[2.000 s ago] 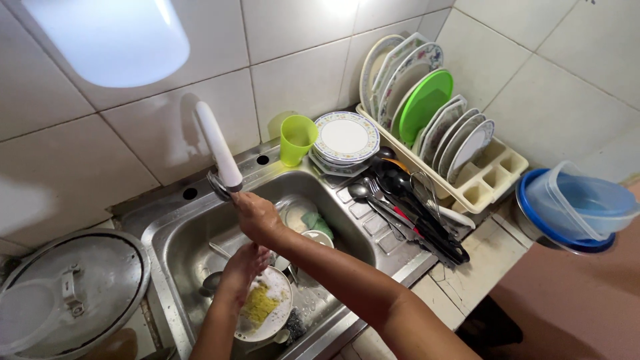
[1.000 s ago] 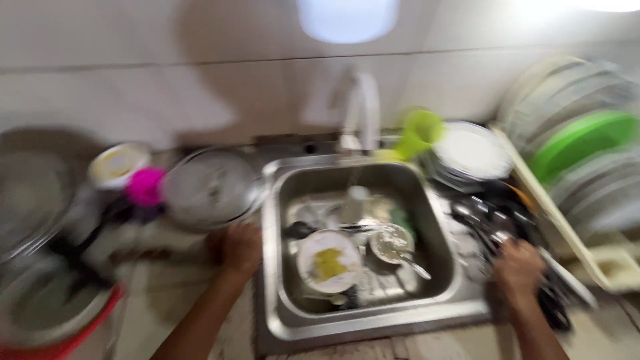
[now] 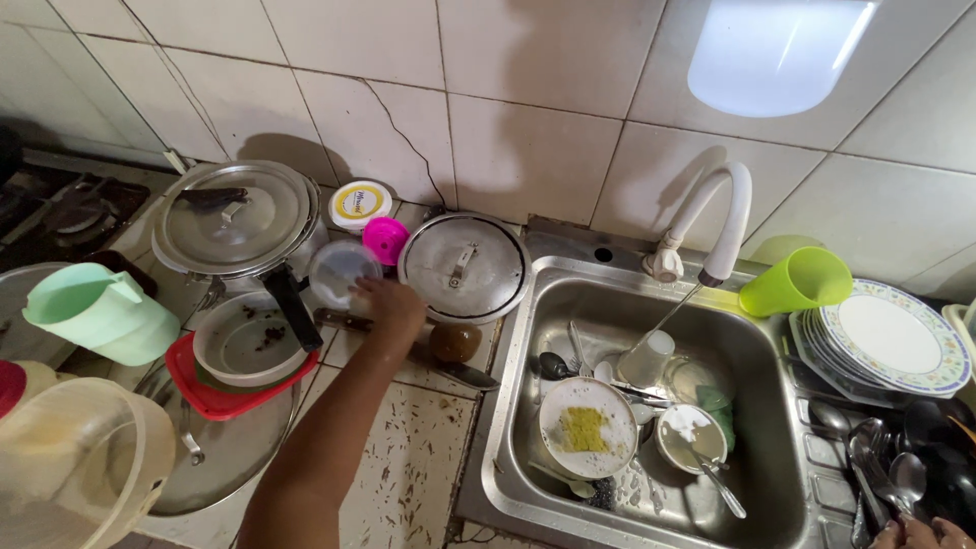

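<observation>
My left hand [image 3: 393, 305] reaches over the counter at the edge of a clear plastic lid or bowl [image 3: 345, 273], beside a pink plastic item [image 3: 385, 240] and a metal pot lid [image 3: 465, 267]; its fingertips are partly blurred. At the lower right corner, my right hand [image 3: 919, 534] touches the spoons [image 3: 907, 480] on the drainboard; its grip is cut off by the frame. A thin stream runs from the white faucet [image 3: 724, 221] into the steel sink [image 3: 518, 427], which holds a soapy bowl with a yellow sponge [image 3: 585, 429], a cup [image 3: 646, 360] and a small bowl [image 3: 690, 438].
A knife [image 3: 465, 375] and a brown round object [image 3: 455, 341] lie left of the sink. Further left are a lidded pot [image 3: 236, 217], a pan on a red lid [image 3: 240, 412] and a mint pitcher [image 3: 103, 313]. A green cup [image 3: 797, 282] and stacked plates [image 3: 892, 335] stand right.
The view has swung left. My hands, together over the sink two seconds ago, have moved apart; the left has reached farther left across the counter. The faucet spout has left my hand.
</observation>
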